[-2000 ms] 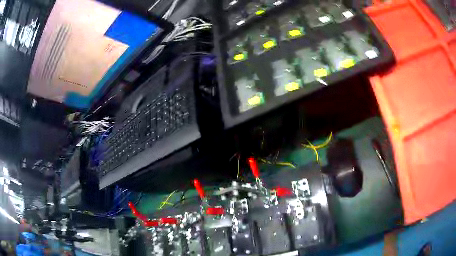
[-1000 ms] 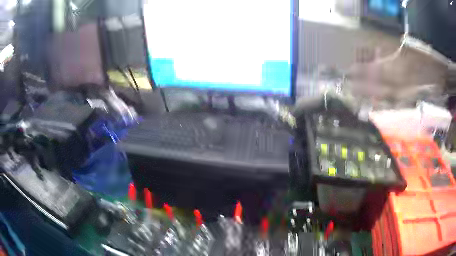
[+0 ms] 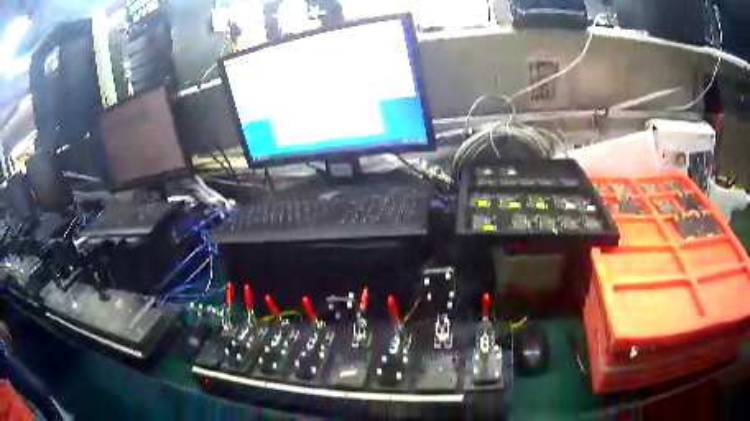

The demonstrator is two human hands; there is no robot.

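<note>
No hand of mine shows in the picture. Nearest in front of me, the long black test fixture lies along the bench edge. Several toggle clamps with red handles stand along it, one of them the rightmost red handle. The handles are mostly upright, some leaning. One raised plate with bright screws stands up at the right half of the fixture. Behind it, the black foam tray holds rows of small circuit boards, some with yellow spots.
The keyboard sits on a black box before the lit monitor. Orange-red compartment trays are stacked at the right. A dark mouse lies by the fixture's right end. Blue cables hang left. A coiled cable lies behind the foam tray.
The view has swung up, levelled and pulled back, so the whole fixture and monitor now show. The red handles that lay flat or slanted at first now stand mostly upright.
</note>
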